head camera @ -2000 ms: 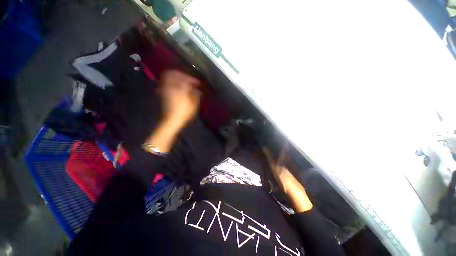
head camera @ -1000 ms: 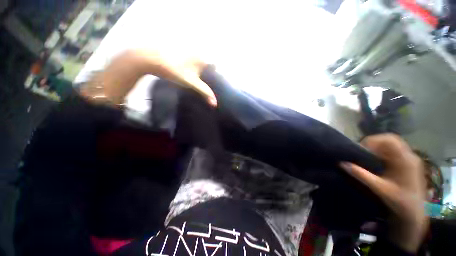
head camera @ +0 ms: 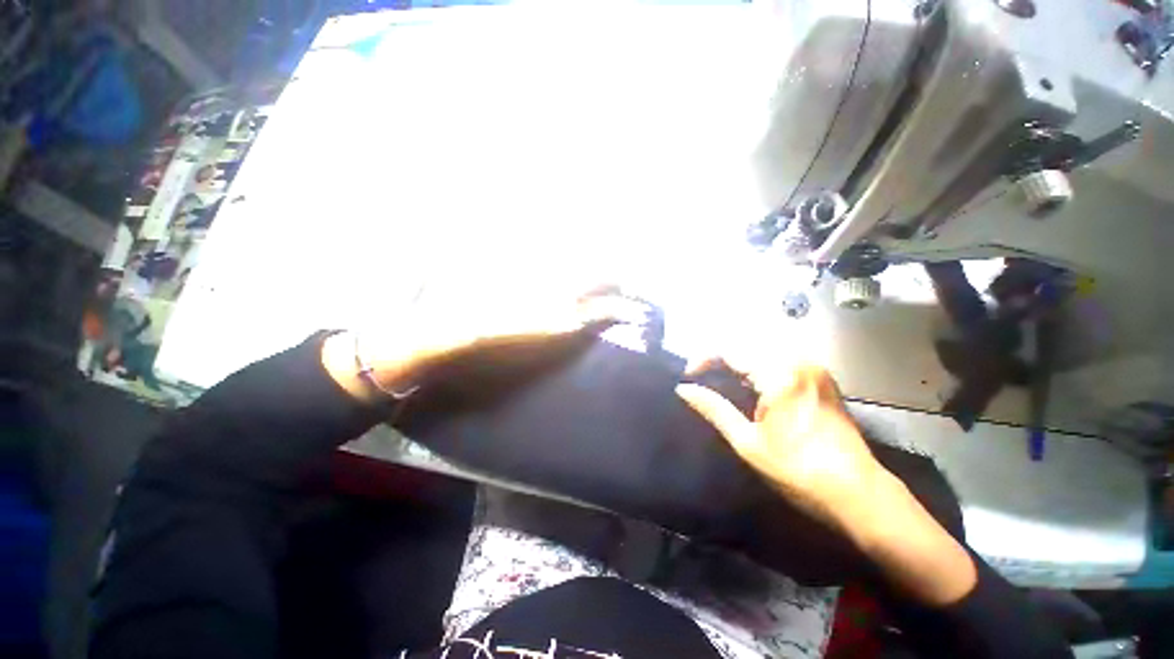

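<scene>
A black garment piece (head camera: 567, 425) lies over the front edge of the white table and hangs toward my lap. A small white or light grey part (head camera: 633, 322) shows at its upper edge. My left hand (head camera: 586, 313) is on that light part, its fingertips washed out by glare. My right hand (head camera: 785, 418) grips the cloth's upper right edge between thumb and fingers. The two hands are a short way apart, left of and below the machine's needle area (head camera: 798, 277).
The off-white sewing machine head (head camera: 901, 129) stands at the upper right, with pale ridged knobs (head camera: 859, 292). Crumpled black scraps (head camera: 972, 341) and a blue-tipped thin tool (head camera: 1038, 406) lie on the machine bed. A picture-covered surface (head camera: 161, 258) is at the table's left end.
The view has turned from the baskets at the left to the table and machine. The black cloth, stretched between both hands a second ago, now lies on the table edge with the hands closer together.
</scene>
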